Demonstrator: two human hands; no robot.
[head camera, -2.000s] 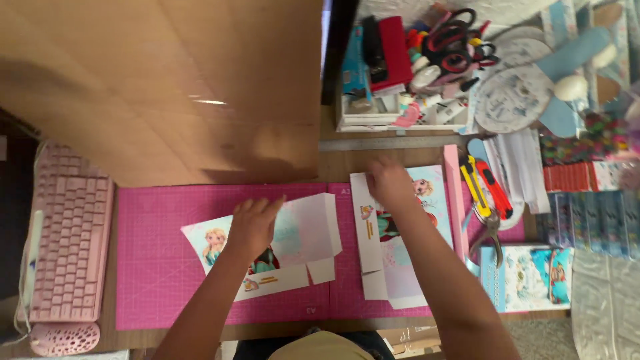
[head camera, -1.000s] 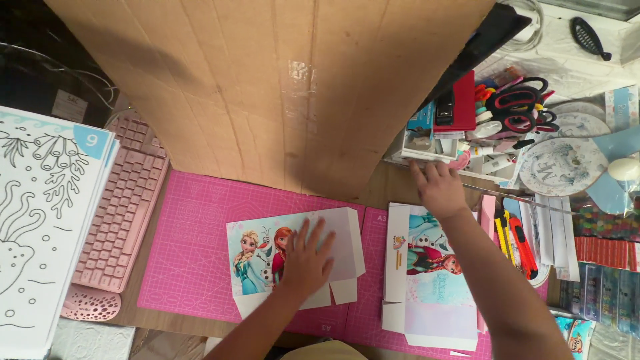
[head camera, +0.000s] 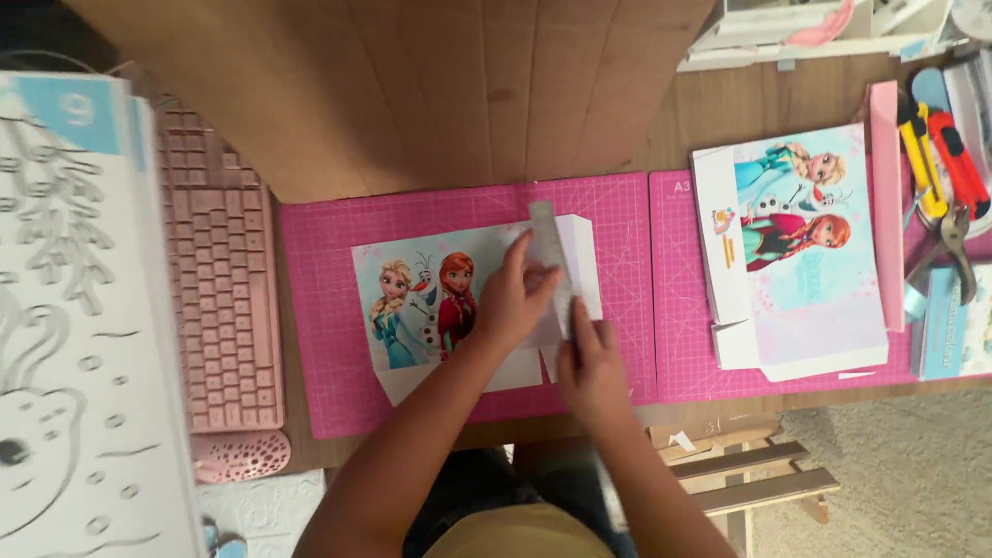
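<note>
A printed paper cutout with cartoon figures lies on a pink cutting mat. Across its right part, near the white flap, rests a metal ruler, slightly tilted. My left hand is on the cutout with its fingers at the ruler's left edge. The lower part of the ruler is in my right hand, its fingers closed around it; the lower end is hidden. A second printed cutout lies on the right-hand mat.
A large cardboard sheet stands behind the mat. Left are a pink keyboard, a perforated pink mouse and coloring pages. Right are a pink strip, yellow and red utility knives, pliers and a white organizer.
My right hand has moved from beside the white organizer to the left cutout and taken hold of the ruler. My left hand stays on that cutout, now beside the ruler.
</note>
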